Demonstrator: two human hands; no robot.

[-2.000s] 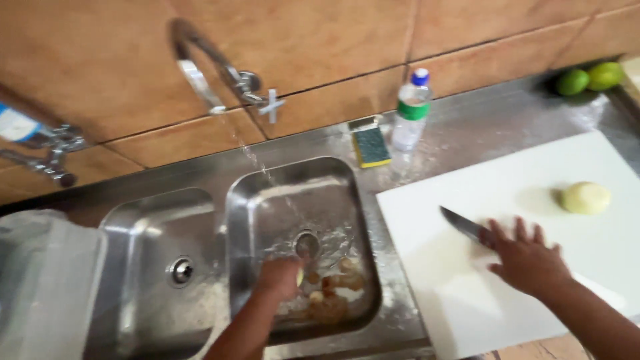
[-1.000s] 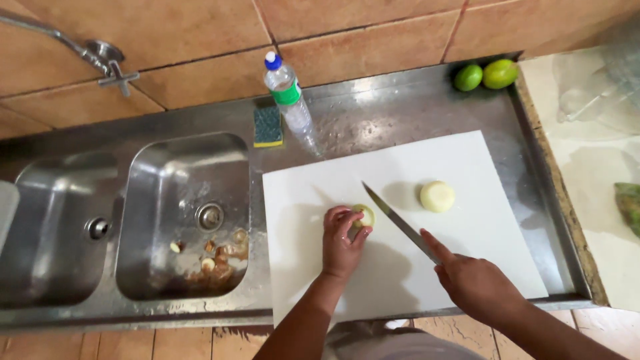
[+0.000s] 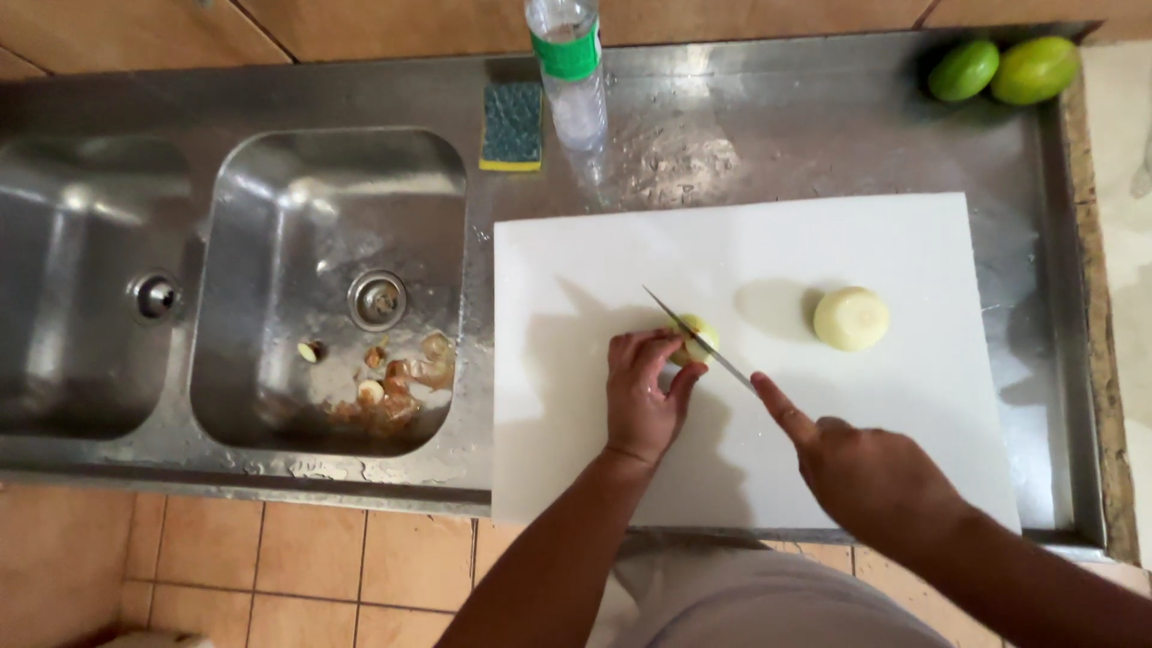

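On the white cutting board (image 3: 801, 468), my left hand (image 3: 646, 391) pinches a small peeled onion (image 3: 704, 335) between thumb and fingers. My right hand (image 3: 855, 459) grips a kitchen knife (image 3: 727, 364) with the index finger stretched along its spine; the handle is hidden in the palm. The blade crosses over the top of the small onion, its tip pointing up and left. Whether it has cut in, I cannot tell. A larger peeled onion (image 3: 851, 319) rests on the board to the right of the knife.
Left of the board, a steel sink basin (image 3: 270, 270) holds brown onion skins (image 3: 396, 396) and trimmings. Behind the board are a sponge (image 3: 512, 126) and a plastic bottle (image 3: 571, 90). Two green fruits (image 3: 1033, 70) lie at the back right corner. A second basin (image 3: 72, 297) is at far left.
Two seconds ago my left hand was over the sink and my right rested on the knife. The left then brought the small onion to the board; now the blade has moved onto it. The view has shifted.
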